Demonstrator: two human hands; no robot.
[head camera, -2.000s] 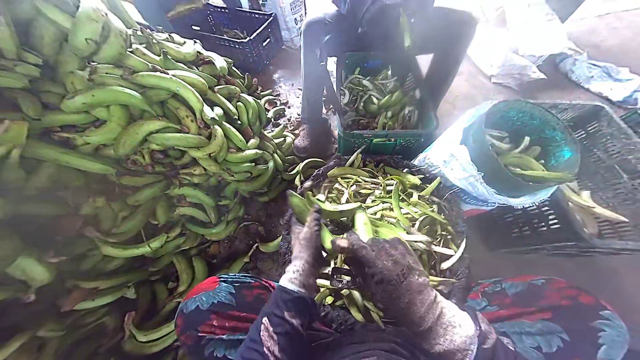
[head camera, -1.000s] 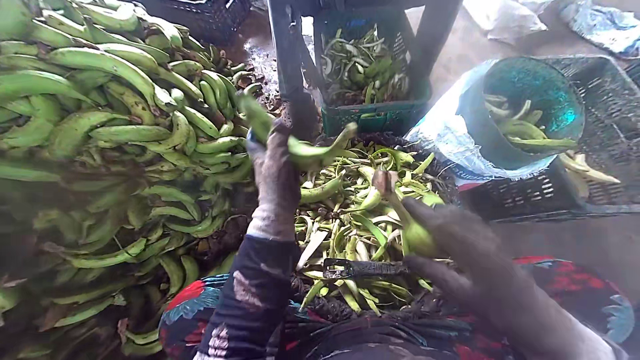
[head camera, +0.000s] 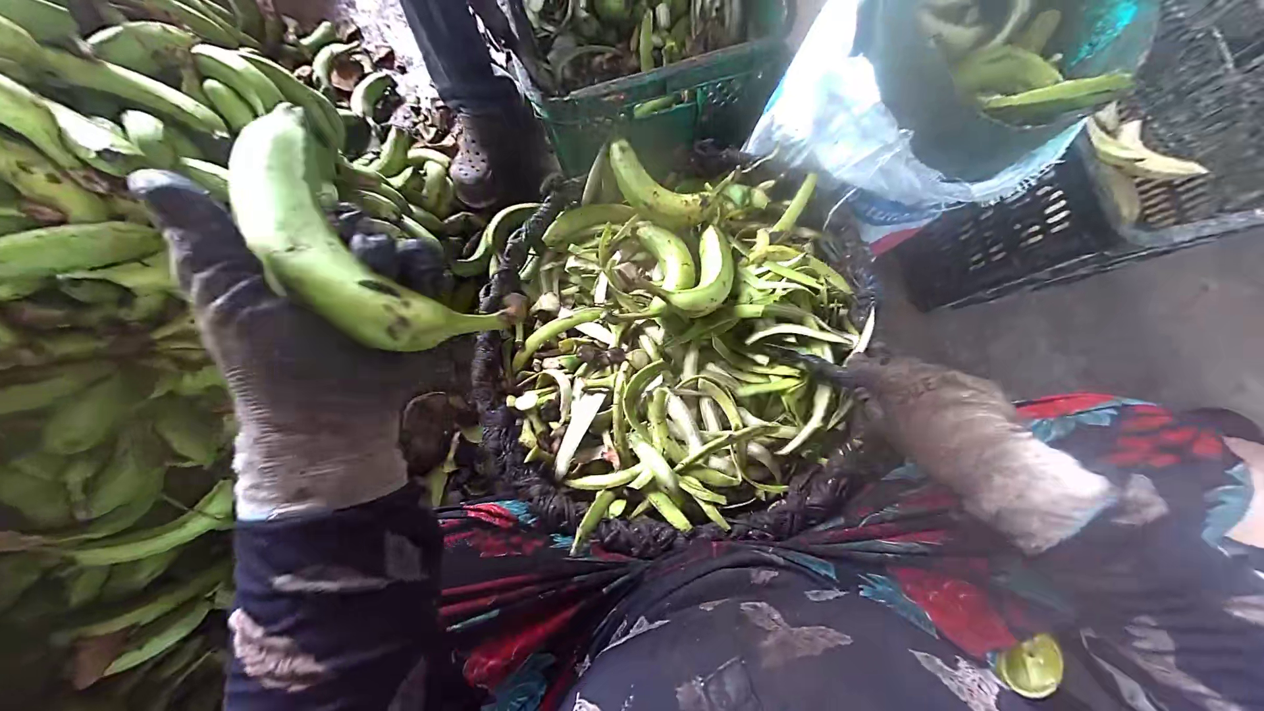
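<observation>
My left hand (head camera: 316, 365), in a worn, stained glove, holds an unpeeled green plantain (head camera: 326, 257) above the left side of a round basket with a dark, rope-like rim (head camera: 491, 365). Strips of green peel (head camera: 681, 415) fill the basket, and a few curved green plantains or large peel pieces (head camera: 701, 276) lie on them. At the basket's right edge is my right hand (head camera: 948, 434), also gloved, with its fingers closed around a dark tool (head camera: 805, 363), seemingly a knife or peeler. That tool's far end lies over the peels and is hard to make out.
A large heap of green plantains (head camera: 79, 247) covers the left side. Beyond the basket stand a green crate (head camera: 662, 104) of peels and another person's shoe (head camera: 479, 158). Upper right are a teal bucket (head camera: 894, 59) holding peeled plantains and a black crate (head camera: 1027, 242). A cut lime-like piece (head camera: 1030, 666) rests on the patterned cloth.
A plantain that was in my right hand one second ago is gone from it; that hand now grips the dark tool that lay on the peels. My left hand has moved left, over the heap's edge.
</observation>
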